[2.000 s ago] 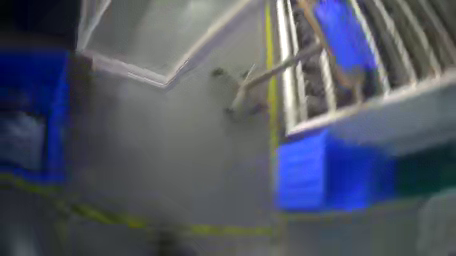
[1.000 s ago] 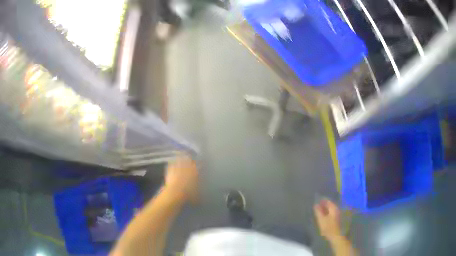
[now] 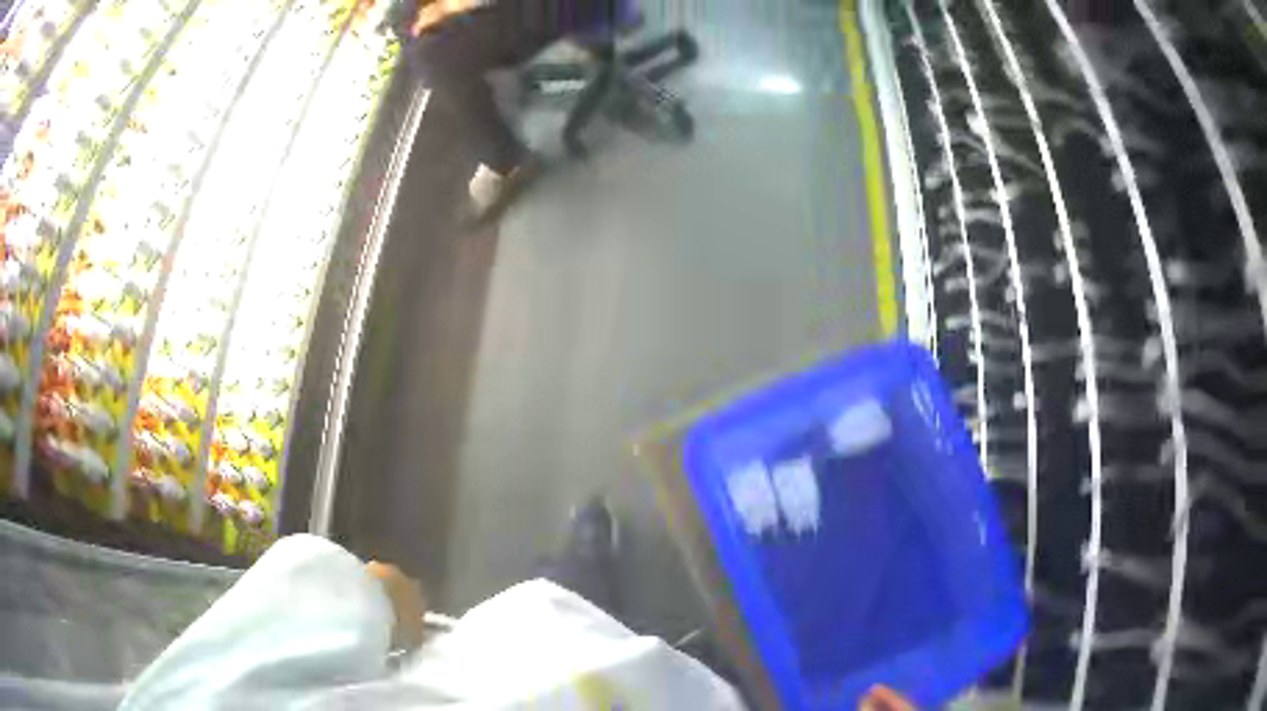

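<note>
A blue tray (image 3: 889, 556) with a few white pieces (image 3: 795, 496) inside lies at the lower right, on a flat surface with a tan edge (image 3: 681, 514). My right hand (image 3: 885, 699) shows only as fingertips at the bottom edge, over the tray's near rim; whether it touches the rim is unclear. My left hand (image 3: 400, 600) is small and blurred at the lower left, beside a pale sleeve (image 3: 299, 625). Its fingers cannot be made out.
A lit rack (image 3: 167, 306) with white, yellow and orange pieces runs along the left. A dark rack (image 3: 1112, 320) with pale bars and short white leads runs along the right. A grey aisle lies between, with a person's leg (image 3: 479, 118) and a wheeled chair base (image 3: 632, 90) ahead.
The blue tray is lower in view and nearer to me. The lit rack fills more of the left side. The blue crates have left the view. Both hands now show less.
</note>
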